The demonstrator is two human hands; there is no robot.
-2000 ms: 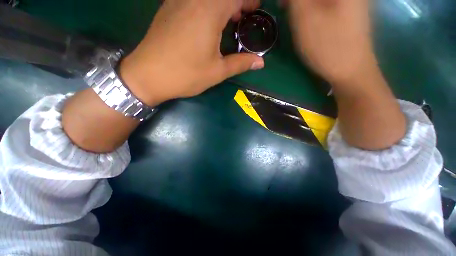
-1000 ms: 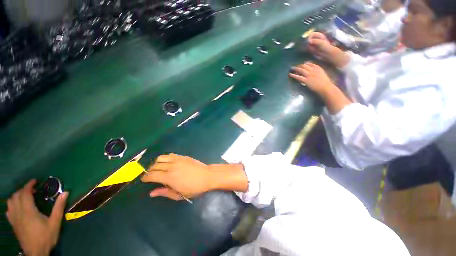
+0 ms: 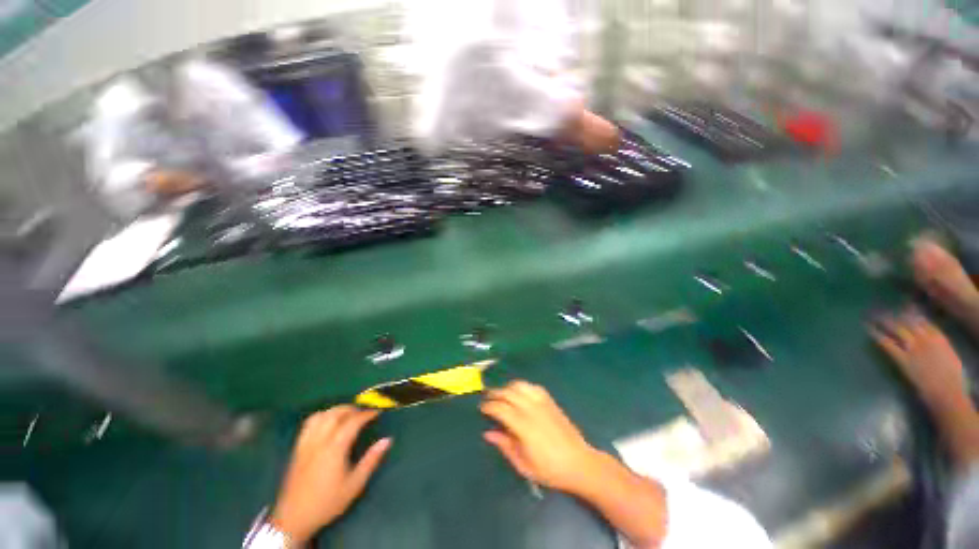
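The view is blurred. My left hand (image 3: 322,472) rests palm down at the belt edge, thumb apart from the fingers, with nothing seen in it. My right hand (image 3: 542,440) is half closed at the right end of the yellow and black tape (image 3: 424,387); a short pale end of the thin metal rod (image 3: 535,489) shows below its palm. A watch head (image 3: 385,349) lies on the green belt (image 3: 268,349) beyond the tape, touched by neither hand. A second watch head (image 3: 477,338) lies to its right, and more follow along the belt.
Black trays (image 3: 617,177) of shiny parts stand on the far side. A slanting post (image 3: 150,391) is at left. A pale card (image 3: 687,440) and a dark block (image 3: 735,349) lie at right. Another person's hands (image 3: 923,359) are at far right; people are across.
The camera has swung up and left, showing the far side. My left hand is off the watch head it was around and now lies nearer, by the tape's left end.
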